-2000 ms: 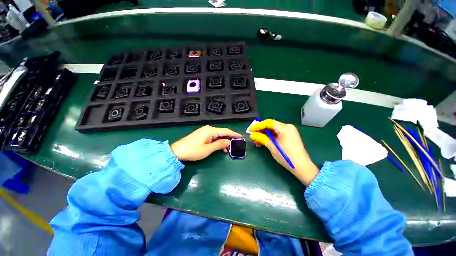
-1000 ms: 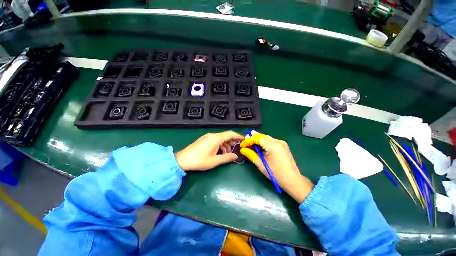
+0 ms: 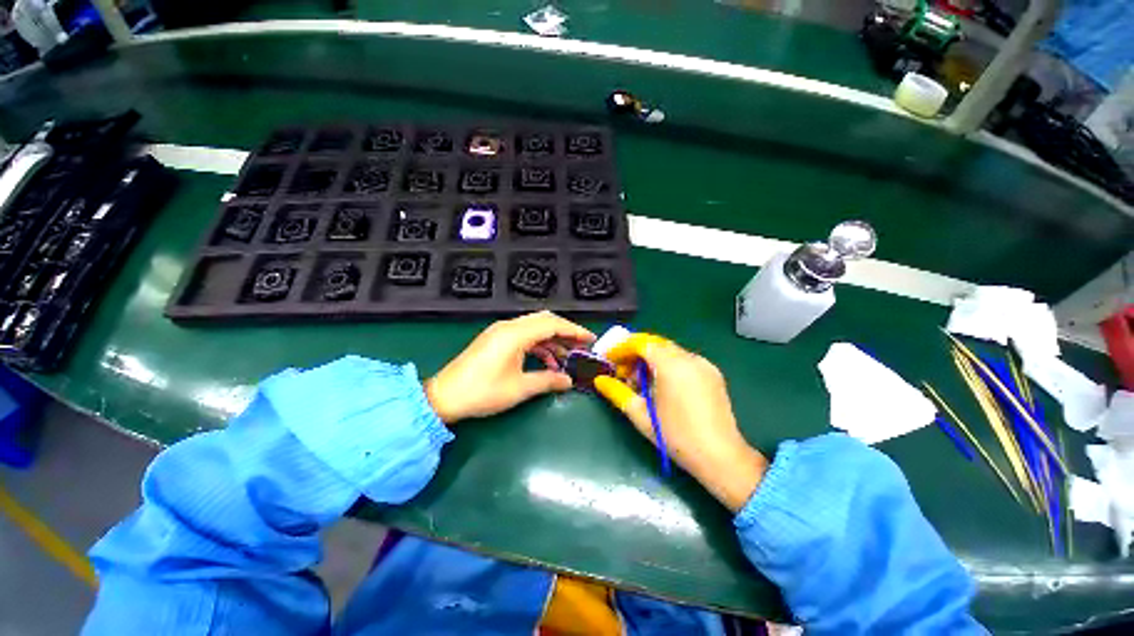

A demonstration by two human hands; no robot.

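Note:
A small dark square module [image 3: 587, 367] with a glossy face is held in the fingers of my left hand [image 3: 495, 368], low over the green bench. My right hand [image 3: 678, 395], with yellow-orange finger cots, touches the module's right side. It holds a thin blue swab stick [image 3: 655, 429], which points down toward me, and a small white wipe [image 3: 611, 338] at the fingertips. The stick's upper end is hidden by the fingers. A black foam tray [image 3: 373, 302] of dark modules lies beyond my hands, with one light-faced module [image 3: 478, 224] in it.
A white dispenser bottle [image 3: 786, 298] with its round lid open stands at right. A flat white wipe [image 3: 871, 395], loose swab sticks [image 3: 1005, 416] and crumpled wipes [image 3: 1005, 317] lie farther right. Stacked black trays [image 3: 77, 249] are at far left. A small round tub [image 3: 920, 95] is at the back.
The module was flat-on to view, then mostly covered by my fingers, and now shows tilted between both hands. My right hand has closed in on it, and the blue stick has turned steeper.

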